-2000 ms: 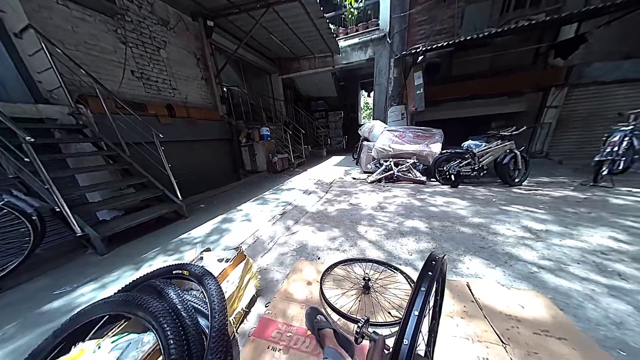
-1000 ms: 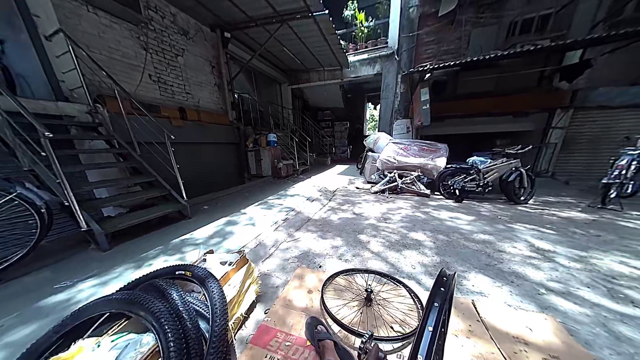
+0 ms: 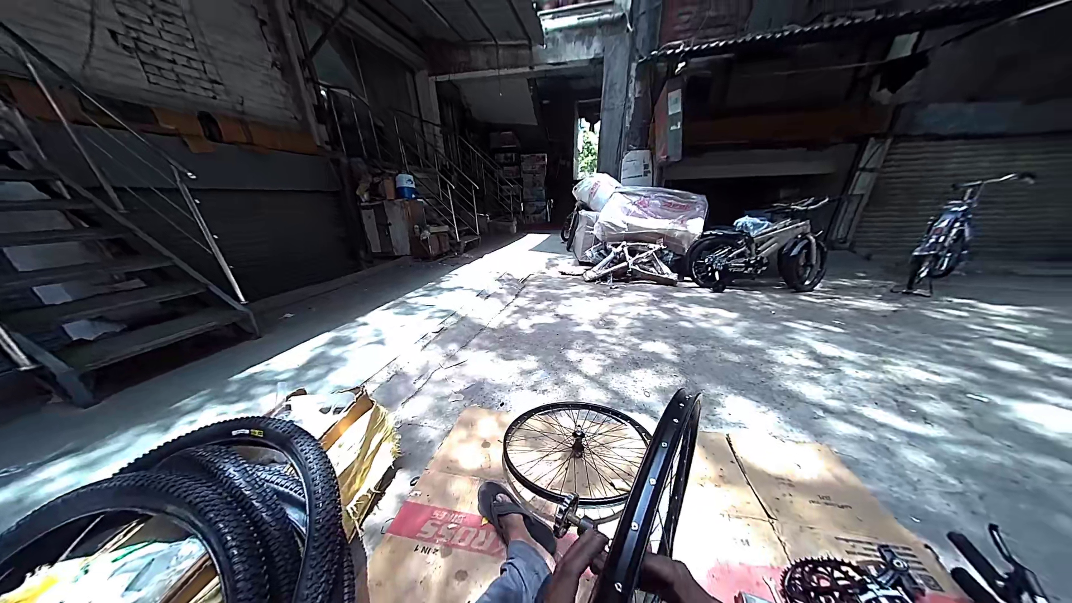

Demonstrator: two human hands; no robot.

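A black bicycle wheel rim (image 3: 641, 511) with spokes stands upright at the bottom centre. My left hand (image 3: 579, 557) is at its left side, fingers curled near the hub axle of this wheel; exactly what they grip is unclear. My right hand (image 3: 670, 578) is behind the rim on the right, partly hidden by it and the frame edge. A metal hub or pedal-like part (image 3: 571, 515) shows just beyond my left hand. A second spoked wheel (image 3: 578, 452) lies flat on the flattened cardboard (image 3: 737, 494), past my sandalled foot (image 3: 515, 511).
Several black tyres (image 3: 318, 469) stack at the lower left beside a yellow-wrapped carton (image 3: 364, 452). A crankset with chainrings (image 3: 825, 582) lies lower right. Farther off are metal stairs (image 3: 151, 301), bicycle frames (image 3: 632, 264), wrapped bundles (image 3: 653, 213) and parked bicycles (image 3: 758, 251).
The upright rim leans more to the right at its top than one second ago, and more of my hands shows beside it. The view has turned somewhat to the right.
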